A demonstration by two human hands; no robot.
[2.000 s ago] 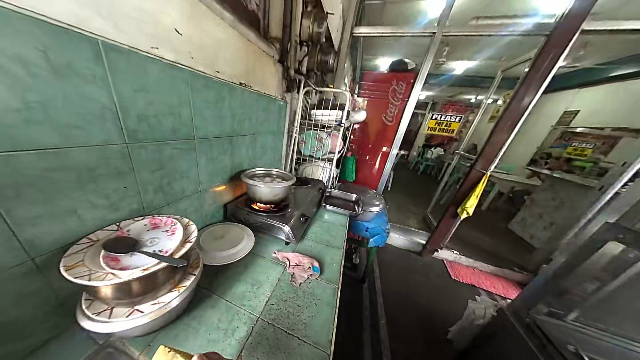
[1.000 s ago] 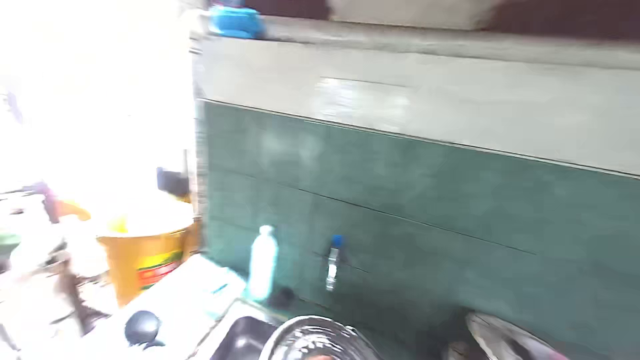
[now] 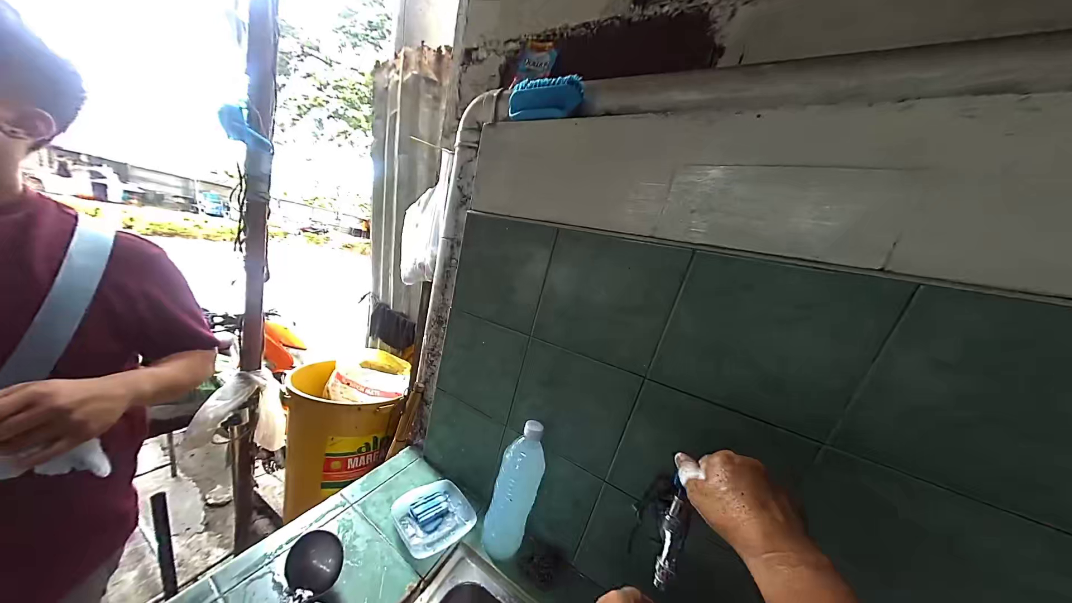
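Note:
My right hand (image 3: 741, 502), with suds on the thumb, grips the blue handle at the top of a metal wall faucet (image 3: 668, 540). At the bottom edge, only a small part of my left hand (image 3: 624, 595) shows; what it holds is out of frame. Left of the faucet a clear plastic bottle (image 3: 513, 494) of cloudy liquid stands upright by the sink rim (image 3: 469, 573). A square plastic dish (image 3: 433, 517) with blue-and-white soap pieces lies on the tiled counter. Near the counter's front edge is a black ladle (image 3: 314, 562).
A person in a dark red shirt (image 3: 109, 310) stands at the left. Beyond the counter are a yellow bucket (image 3: 339, 444) holding a sack, and a post (image 3: 258, 201) with bags tied to it. A blue scrub brush (image 3: 546, 98) sits on the ledge; a dark scouring pad (image 3: 543, 566) lies behind the sink.
The view has swung from the stove side to the sink. My right hand is now on the faucet handle, which showed no hand on it one second ago. The metal bowl seen then is out of view.

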